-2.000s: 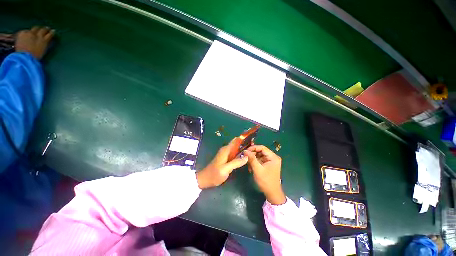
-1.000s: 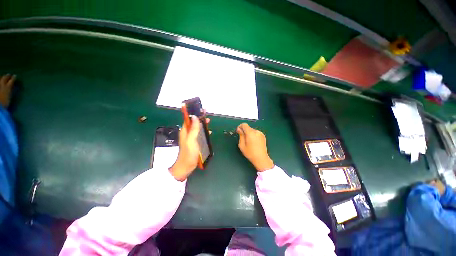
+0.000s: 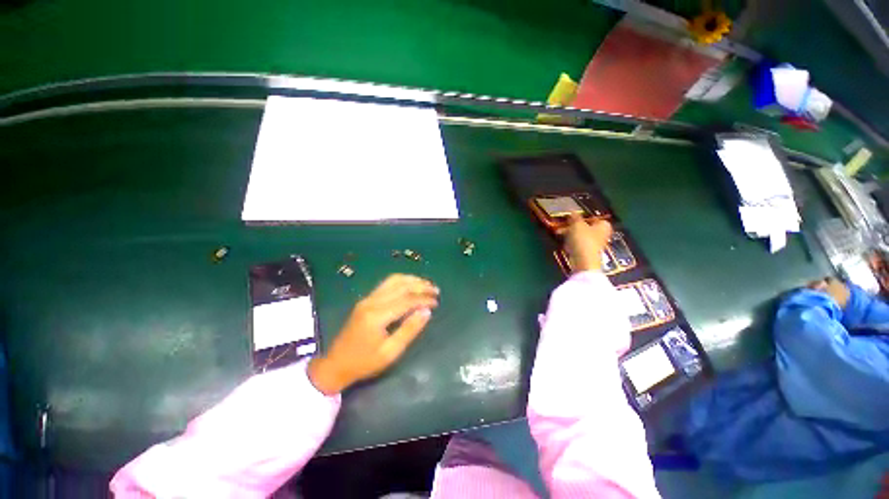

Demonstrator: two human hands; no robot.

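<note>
My right hand [image 3: 588, 242] is over the black phone tray [image 3: 531, 173], its fingers on the lower edge of an orange-edged phone frame [image 3: 560, 206] in the tray. Two more orange-edged frames and a dark phone unit [image 3: 650, 370] lie below it, one frame partly under my hand. My left hand [image 3: 378, 331] is empty above the bench, fingers curved and apart. Another phone unit [image 3: 283, 317] with a white rectangle lies left of it. Small flex parts [image 3: 346, 270] lie in a loose row behind my left hand. A tiny white scrap [image 3: 491, 306] lies between my hands.
A white board [image 3: 351, 161] lies at the back against the metal rail. White papers [image 3: 758, 183] lie at the far right. A person in a blue smock [image 3: 829, 341] is at the right edge. A thin silver item [image 3: 43, 429] is at the left edge.
The view has turned right. The orange-edged frame that my left hand held is now in the tray under my right hand's fingers. My left hand is empty. My right hand has left the flex parts.
</note>
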